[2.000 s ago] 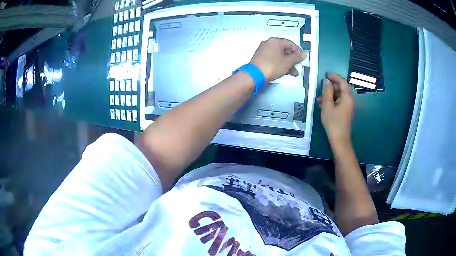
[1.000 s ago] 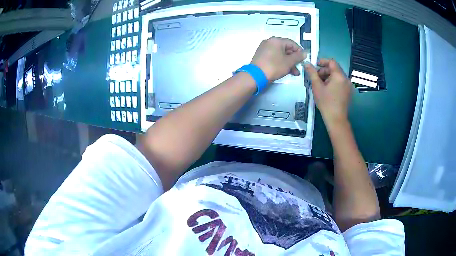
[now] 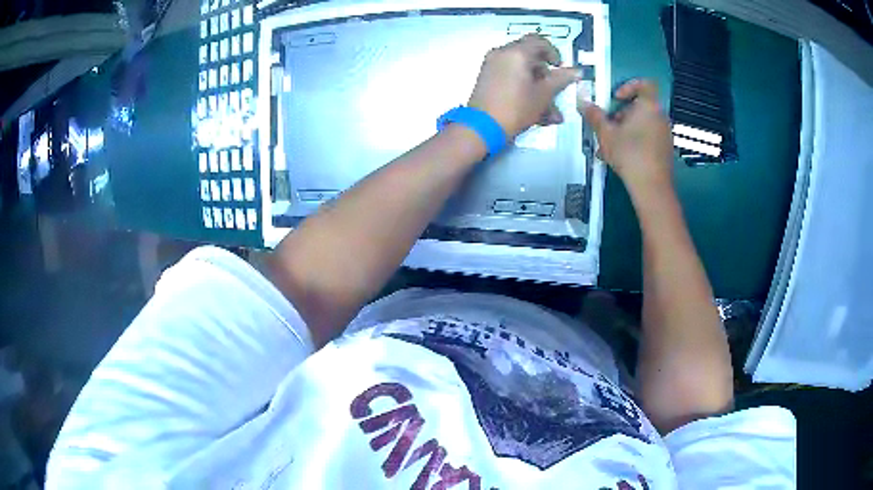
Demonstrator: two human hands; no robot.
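A large grey-silver panel with a dark border lies on a white foam sheet in front of me. My left hand, with a blue wristband, is over the panel's right part, its fingertips at the right edge. My right hand is beside it, its thumb at the same edge and its index finger bent. A small pale bit seems to show between the two hands. I cannot tell which fingers hold it, or whether either hand holds anything.
Rows of small pale adhesive pads lie left of the panel. Black strip stock with white bars at its near end lies to the right on the green mat. A white translucent stack is at the far right. Shiny clear bags are at the left.
My right hand has moved left and up to the panel's right edge, near my left hand. My left hand has shifted slightly up. The whole view has shifted a little.
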